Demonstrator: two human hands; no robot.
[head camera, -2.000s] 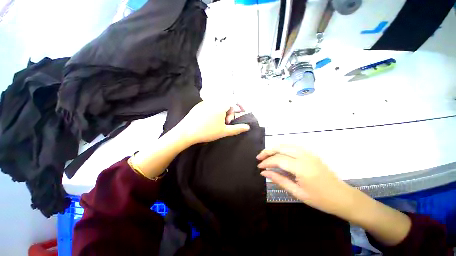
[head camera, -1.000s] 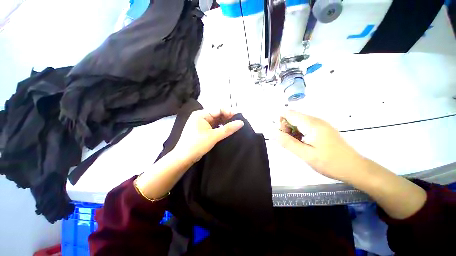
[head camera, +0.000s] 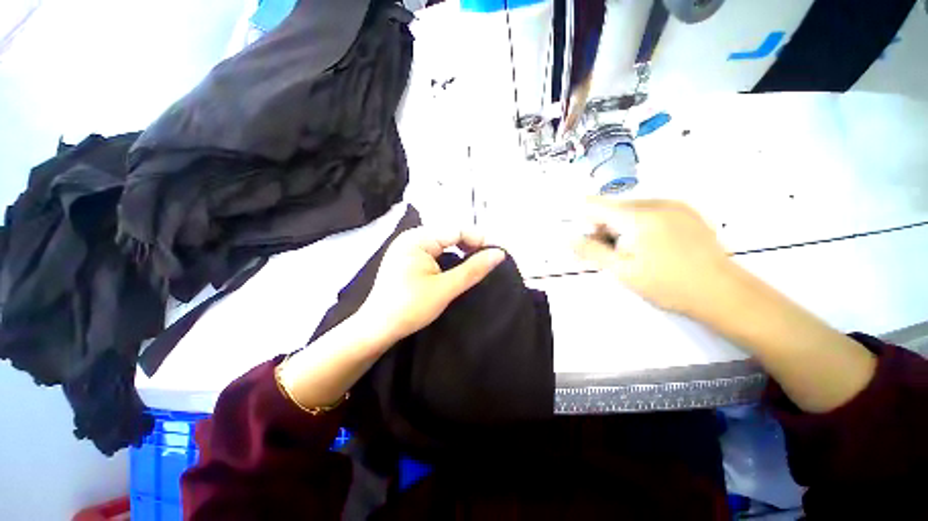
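Observation:
A dark cloth piece (head camera: 473, 351) hangs over the table's front edge. My left hand (head camera: 432, 275) pinches its upper end between thumb and fingers. My right hand (head camera: 661, 249) is blurred, with curled fingers around the thread snips, of which only a small dark part shows; it is to the right of the cloth, not touching it. The presser foot and needle area (head camera: 549, 142) lies above both hands, with a grey-blue cylindrical attachment (head camera: 614, 168) beside it.
A large heap of dark cloth (head camera: 275, 142) lies at the left, with a narrow dark strip (head camera: 198, 321) below it. The white machine head (head camera: 712, 51) is at top right. A ruler strip (head camera: 661, 394) runs along the front edge. A blue crate (head camera: 163, 468) is below.
My right hand has left the cloth edge, and the snips are gone from the table into it. It has moved up and right. My left hand keeps its pinch on the cloth.

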